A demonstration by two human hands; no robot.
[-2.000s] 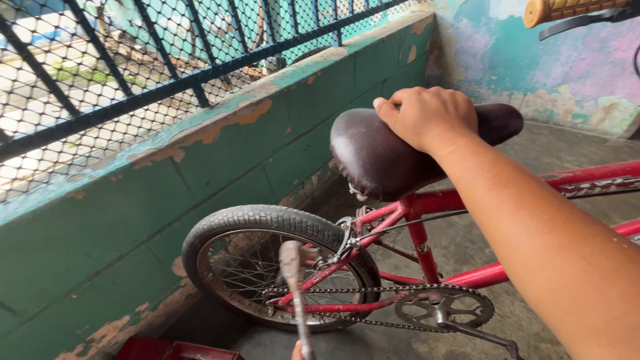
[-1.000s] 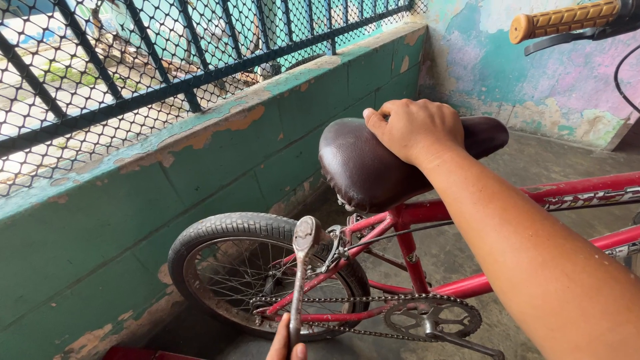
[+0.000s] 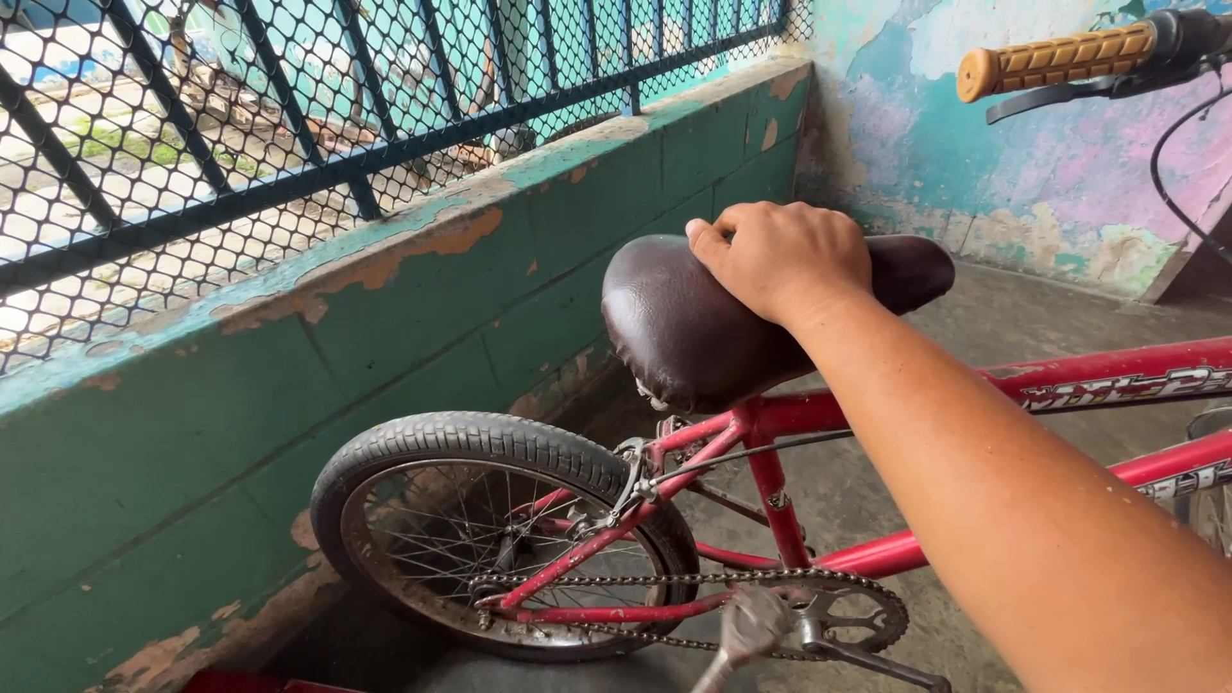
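Observation:
My right hand (image 3: 794, 255) rests palm down on the brown saddle (image 3: 664, 318) of a red bicycle (image 3: 789, 520), its fingers curled over the far side and the thumb toward the rear. A metal ratchet wrench (image 3: 751, 626), blurred, rises from the bottom edge, its head in front of the lower chain run, just left of the crank (image 3: 866, 658). My left hand is outside the view, and the wrench handle runs off below. Behind the wrench are the chainring (image 3: 881, 606) and the rear wheel (image 3: 462, 423). Whether the wrench touches the bicycle cannot be told.
A low green block wall (image 3: 423, 337) with peeling paint and a barred mesh fence (image 3: 318, 173) runs along the left. At upper right are the handlebar grip (image 3: 1059, 63) and brake lever (image 3: 1044, 98). A red object (image 3: 241, 683) lies at the bottom left edge.
The ratchet wrench has moved right and lower, from in front of the rear wheel to beside the crank. My left hand, partly visible earlier, has left the view. My right hand stays on the saddle.

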